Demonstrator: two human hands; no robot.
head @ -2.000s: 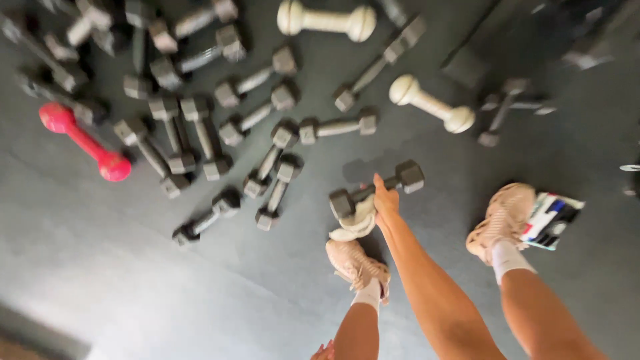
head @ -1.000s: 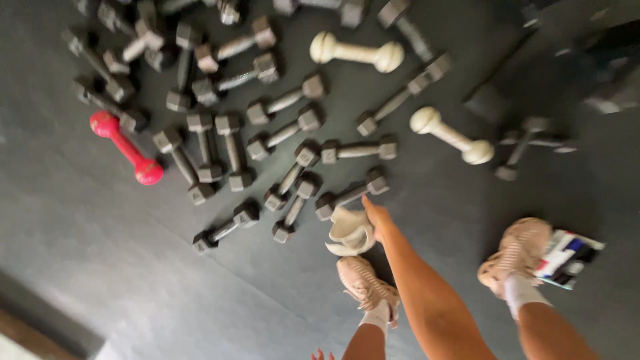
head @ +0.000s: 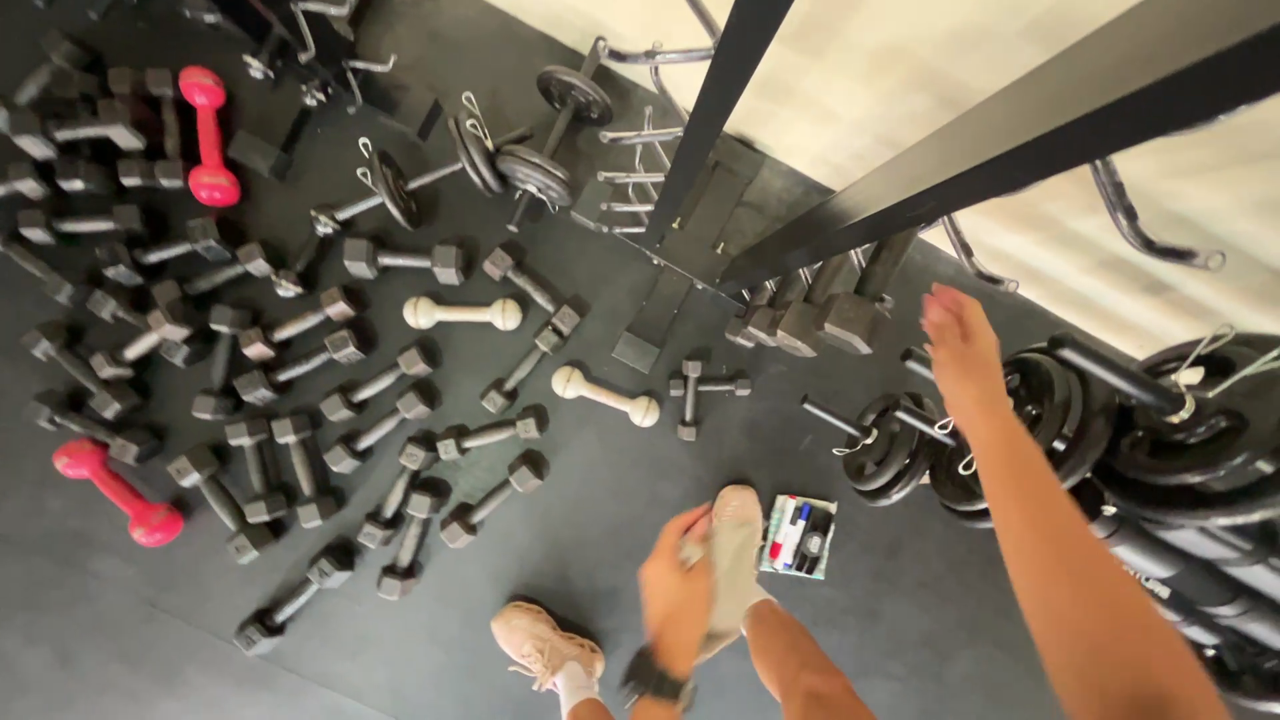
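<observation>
My left hand [head: 678,590], with a dark watch at the wrist, is low in the middle of the head view. It grips a beige cloth [head: 732,580] that hangs over the right shoe. Farther right, my right hand [head: 960,350] is raised with nothing in it, its fingers slightly apart and blurred, above the weight plates [head: 880,450]. A grey hex dumbbell [head: 493,500] lies on the floor left of my left hand, among several others. Two cream dumbbells [head: 463,313] and two red-pink ones [head: 118,492] lie there too.
Black rack uprights [head: 880,160] with metal hooks stand at the upper right, with large hex dumbbells [head: 850,320] beside them. Loaded short bars [head: 400,190] lie at the top. A box of markers [head: 798,537] is beside the right shoe. Plates crowd the right edge.
My right hand has let go of the grey dumbbell, which rests on the floor, and has moved right. The cloth, earlier at my right hand, is in my left. The view has swung right.
</observation>
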